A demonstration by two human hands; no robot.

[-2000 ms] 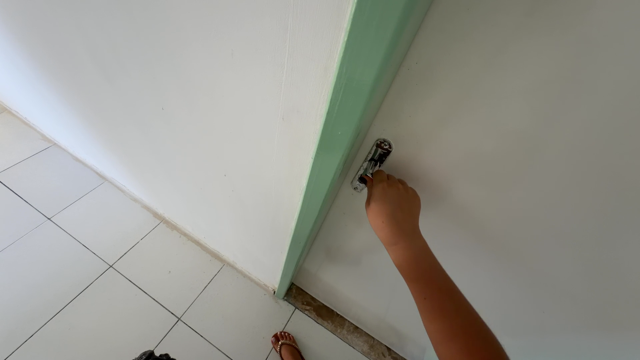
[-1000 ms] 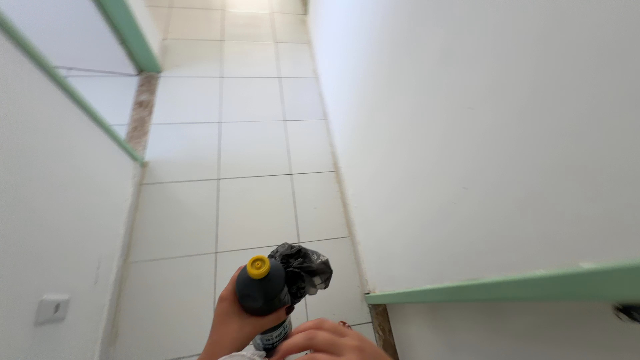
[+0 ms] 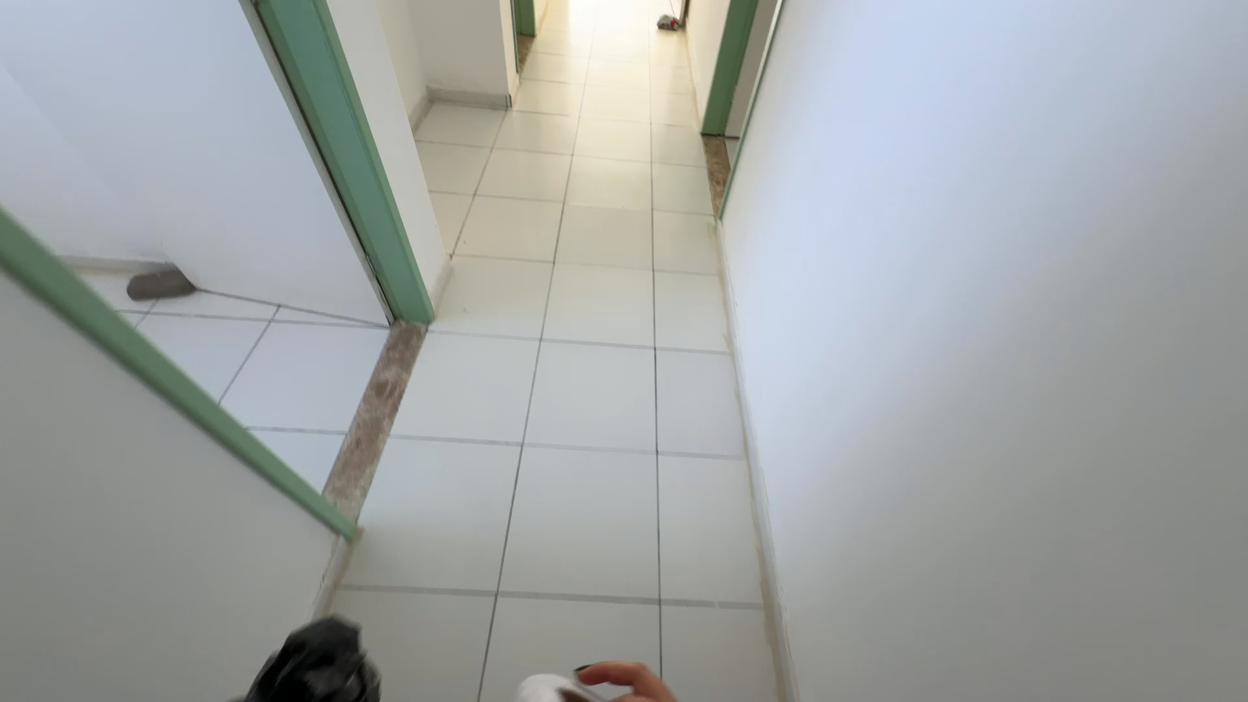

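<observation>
At the bottom edge, my right hand (image 3: 632,676) shows only in part, with a finger bent toward the left and a dark nail at its tip. This finger lies at or just over a white rounded thing (image 3: 548,688), perhaps a roll, which the frame cuts off. Whether the hand grips it cannot be told. A crumpled black plastic bag (image 3: 317,663) stands up at the bottom left; what holds it is hidden below the frame. My left hand is out of view.
A tiled corridor floor (image 3: 595,390) runs ahead between white walls (image 3: 975,341). At left, a green door frame (image 3: 341,146) and brown stone threshold (image 3: 375,419) border a room with a dark grey object (image 3: 161,285). Another green-framed doorway (image 3: 729,68) is further on at right.
My right hand held a metal door handle two seconds ago and is now at the bottom edge. The dark bottle with a yellow cap and my left hand have left view. The view has turned along the corridor.
</observation>
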